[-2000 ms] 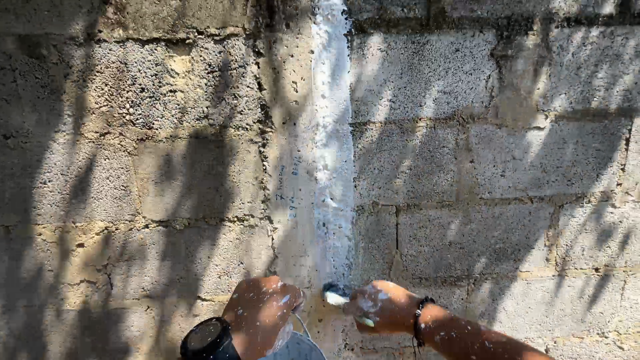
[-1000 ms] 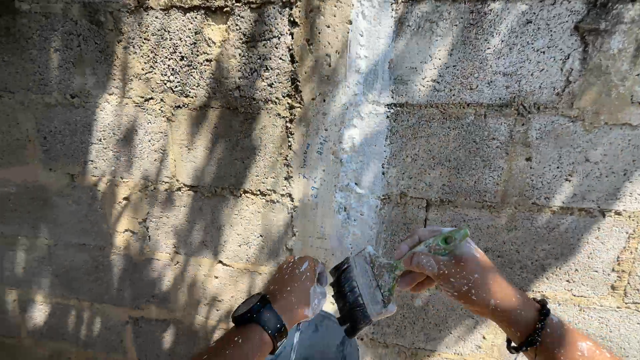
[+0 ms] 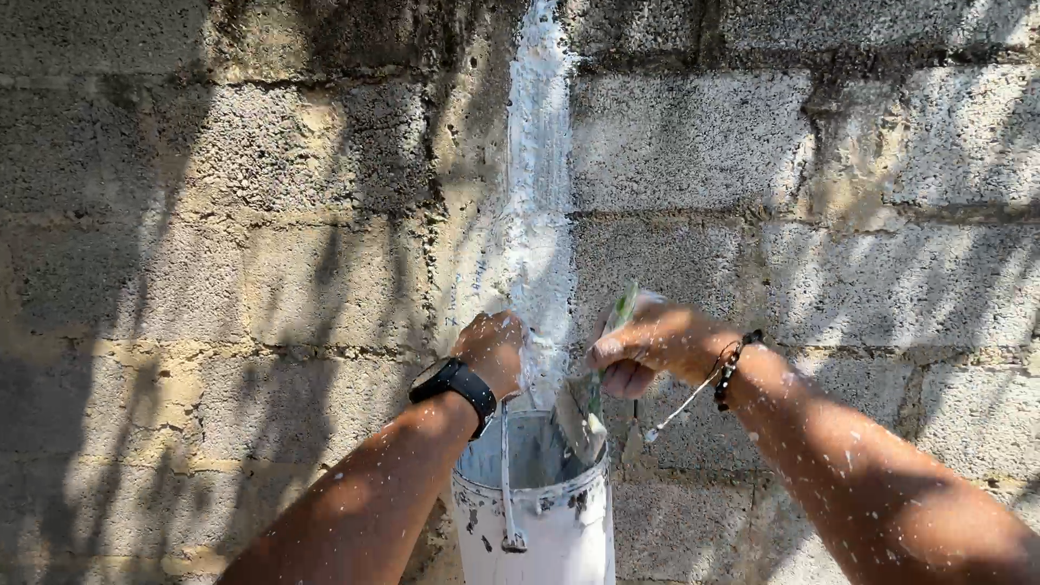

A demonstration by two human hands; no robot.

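A white plastic bucket (image 3: 532, 528), spattered with dried paint, hangs at the bottom middle from its wire handle (image 3: 505, 479). My left hand (image 3: 493, 353) is closed on that handle, above the bucket's left side; a black watch sits on the wrist. My right hand (image 3: 638, 345) grips the green handle of a wide paintbrush (image 3: 581, 418). The brush points down at the bucket's right rim, its lower end partly inside; the bristle tips are hidden. A vertical band of white paint (image 3: 540, 171) runs down the wall behind and above the bucket.
A rough concrete block wall (image 3: 691, 146) fills the view, with mortar joints and dappled shadows. Left of the white band is a strip of bare plaster (image 3: 467, 154) with faint blue writing. A beaded bracelet (image 3: 731, 370) with a loose cord hangs at my right wrist.
The brush, held up beside the bucket a second ago, now points down into its mouth. More of the bucket shows. My left hand has stayed at the handle.
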